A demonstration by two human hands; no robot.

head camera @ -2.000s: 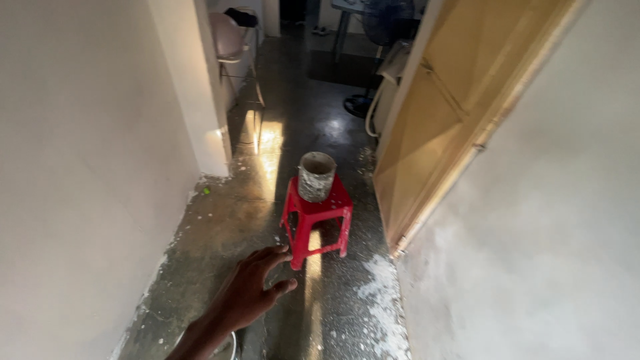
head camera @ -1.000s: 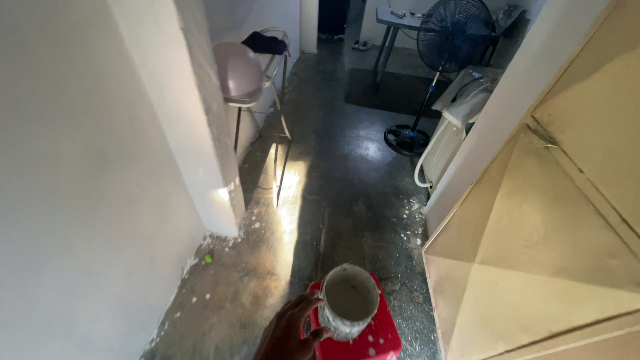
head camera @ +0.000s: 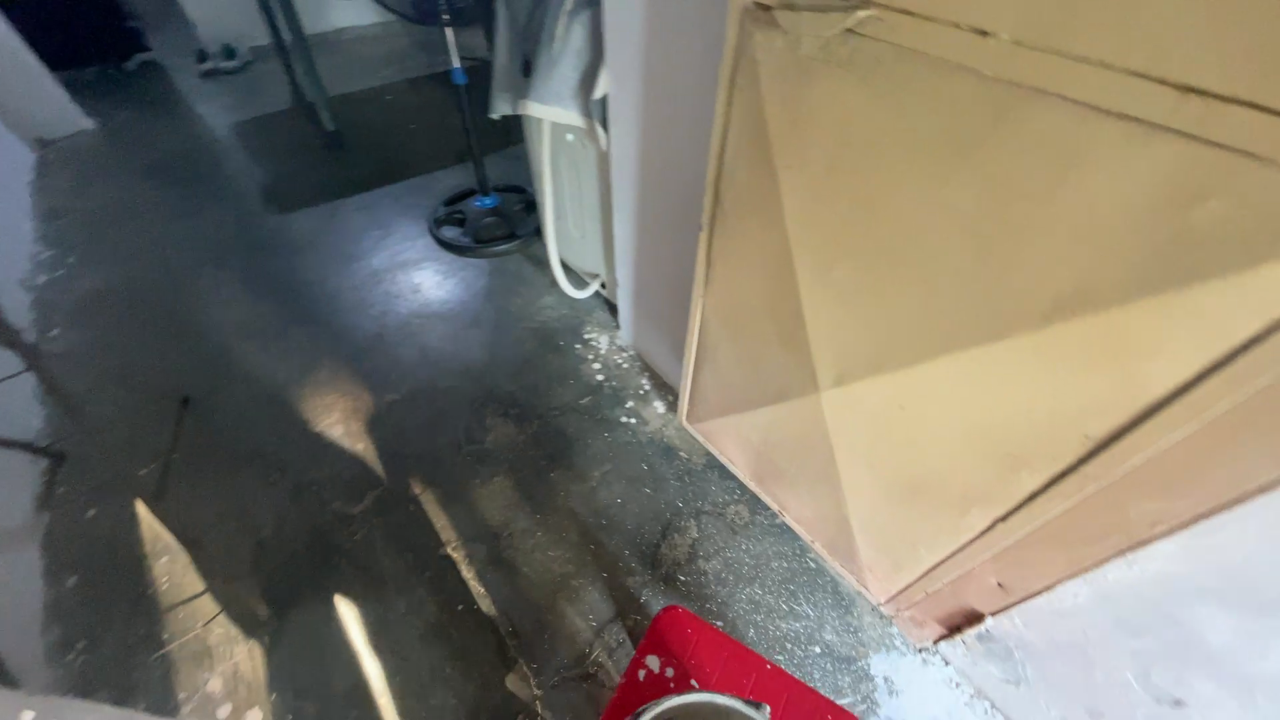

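At the bottom edge of the head view is the corner of a red plastic stool (head camera: 705,655), its top spotted with pale splashes. Over it shows only the rim of a round container (head camera: 700,703), cut off by the frame; what it holds is hidden. Neither my left hand nor my right hand can be seen, so whether one touches the container cannot be told.
A yellowish door or panel (head camera: 960,270) stands at the right beside a pale wall (head camera: 1140,620). Further back are a pedestal fan's round base (head camera: 485,222), a white appliance with a hose (head camera: 580,200) and shoes (head camera: 222,60). White spatters mark the floor.
The hand that was at the container one second ago is out of view. The view has turned right and come closer, leaving the stool and container at the bottom edge.
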